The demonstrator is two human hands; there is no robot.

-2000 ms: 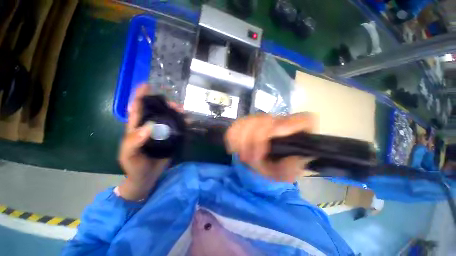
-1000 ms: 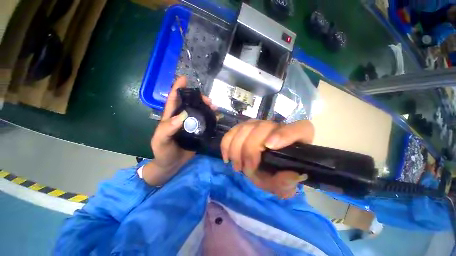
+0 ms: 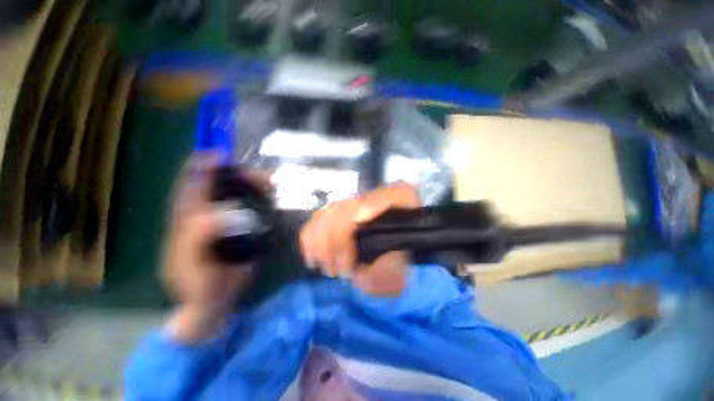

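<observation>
The view is blurred. My left hand (image 3: pixel 192 243) holds a round black earcup housing (image 3: pixel 239 247) with a pale disc at its centre. My right hand (image 3: pixel 360 235) is closed around the thick black electric screwdriver (image 3: pixel 454 233), whose cable runs off to the right. The screwdriver's bit cannot be made out. A gap shows between my right hand and the housing. The silver-grey screw feeder (image 3: pixel 313 146) stands just beyond my hands, with its bright front facing me.
A blue tray (image 3: pixel 217 121) is left of the feeder. A clear plastic bag (image 3: pixel 415 149) and a tan cardboard sheet (image 3: pixel 540 184) lie to its right. Cardboard dividers (image 3: pixel 102 157) stand at the left. The green conveyor (image 3: pixel 227 39) with dark parts runs behind.
The view has turned and shifted, so the bench items lie straighter and lower. My hands are a little farther apart, and the screwdriver has swung closer to level. Both hands keep their hold.
</observation>
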